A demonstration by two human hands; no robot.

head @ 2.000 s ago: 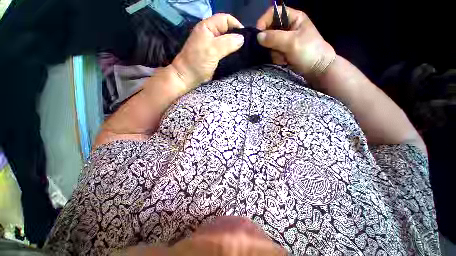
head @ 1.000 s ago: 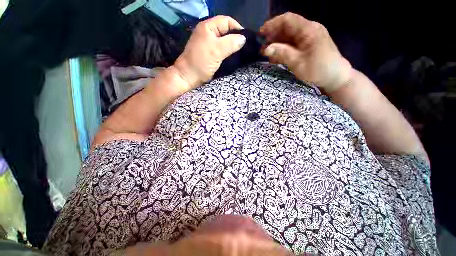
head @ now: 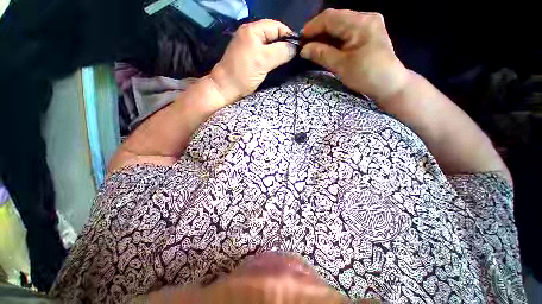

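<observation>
The dark garment [head: 286, 72] lies between my hands, above the patterned shirt front. My left hand [head: 246, 62] pinches a small dark fold of it between thumb and forefinger. My right hand [head: 356, 53] is beside it, its thumb and forefinger closed around a slim dark tool that looks like thread snips [head: 294, 40]. Its tips lie at the pinched fold, close to my left fingertips. The rest of the tool is hidden in my right hand. No thread can be made out.
A shiny pale blue bundle [head: 232, 8] and flat grey-blue strips [head: 193, 12] lie beyond my left hand. Mauve and brownish cloth [head: 157, 89] is heaped beside my left forearm. Dark cloth [head: 27, 119] hangs at the left, near a light blue upright edge [head: 92, 124] and yellow plastic [head: 12, 237].
The snips pointed up from my right hand two seconds ago; now their apparent tips are at the fold. My right hand has turned and closed in on my left fingertips. My left hand keeps its pinch.
</observation>
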